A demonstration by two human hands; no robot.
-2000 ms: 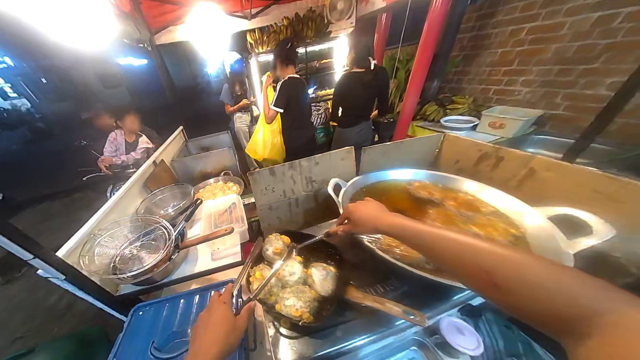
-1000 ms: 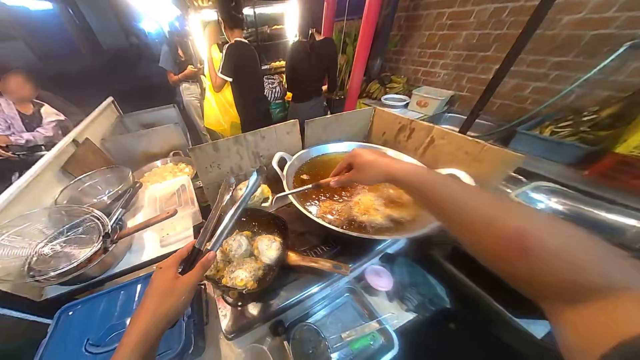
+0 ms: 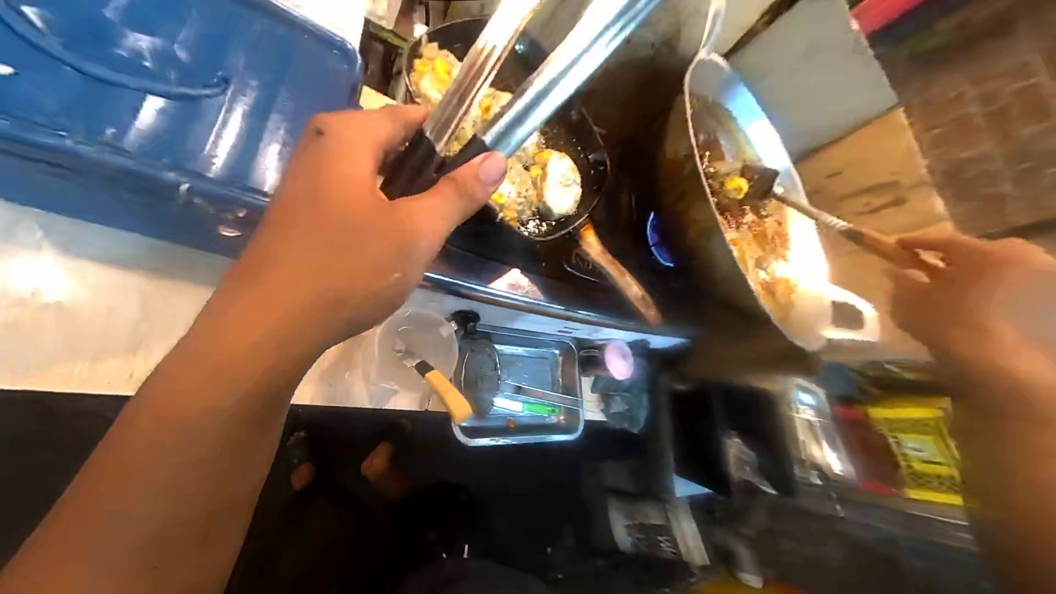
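My left hand (image 3: 371,198) grips metal tongs (image 3: 528,82) by their black grips, with the arms reaching up over a dark frying pan (image 3: 590,140). Several pale and yellow fried pieces (image 3: 561,181) lie in that pan, and its wooden handle (image 3: 619,276) points down and right. At the right, my right hand (image 3: 973,297) holds the wooden handle of a spatula (image 3: 825,219). The spatula's blade is inside a large metal wok (image 3: 808,247), close to a yellow piece. Browned food (image 3: 759,247) sits in the oil there. The far ends of the tongs are out of view.
A blue lidded container (image 3: 165,99) stands at upper left. A blue flame (image 3: 657,239) burns between pan and wok. Below the stove are a metal tray (image 3: 528,379) with utensils, a yellow-handled tool (image 3: 445,392) on a clear tub (image 3: 412,346), and a pink round item (image 3: 618,360).
The view has swung strongly down and turned. The spatula, earlier near the left edge of the wok, is now inside it. The tongs remain in my left hand.
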